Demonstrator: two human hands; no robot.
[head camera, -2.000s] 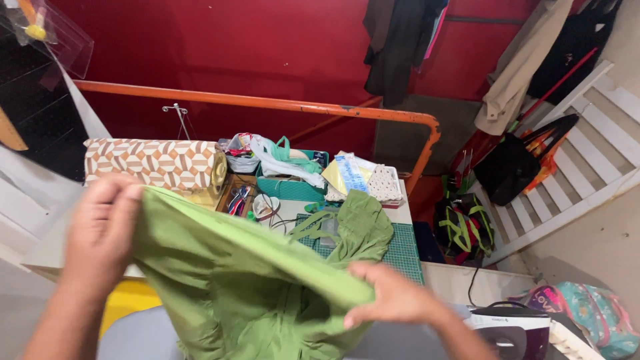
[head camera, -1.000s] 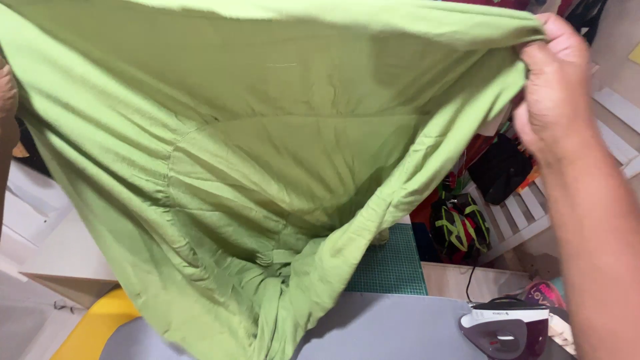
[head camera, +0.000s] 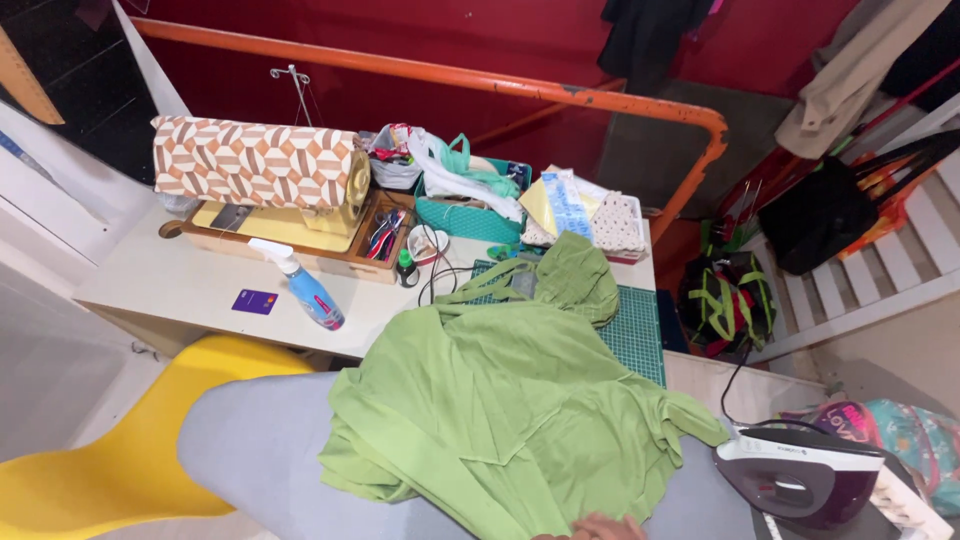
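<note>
A green garment (head camera: 517, 405) lies heaped and wrinkled over a grey ironing board (head camera: 255, 442), and its gathered upper part with straps rests on the green cutting mat (head camera: 634, 337). At the bottom edge, blurred fingers of what looks like my right hand (head camera: 609, 526) touch the cloth. Close beside them shows a small bit of skin, perhaps my left hand (head camera: 551, 536). Most of both hands is out of frame, so their grip cannot be told. A dark purple and white clothes iron (head camera: 799, 476) sits at the board's right end, by the garment's edge.
The white table (head camera: 187, 277) holds a covered sewing machine (head camera: 255, 161), a blue spray bottle (head camera: 311, 296), a purple card (head camera: 255, 301), a teal basket (head camera: 469, 217) and a small bottle (head camera: 407, 268). A yellow chair (head camera: 150, 427) stands left; an orange rail (head camera: 450, 75) runs behind.
The green garment was held up and spread between both hands; now it lies down on the board and mat. Both hands have moved down to the bottom edge of the view.
</note>
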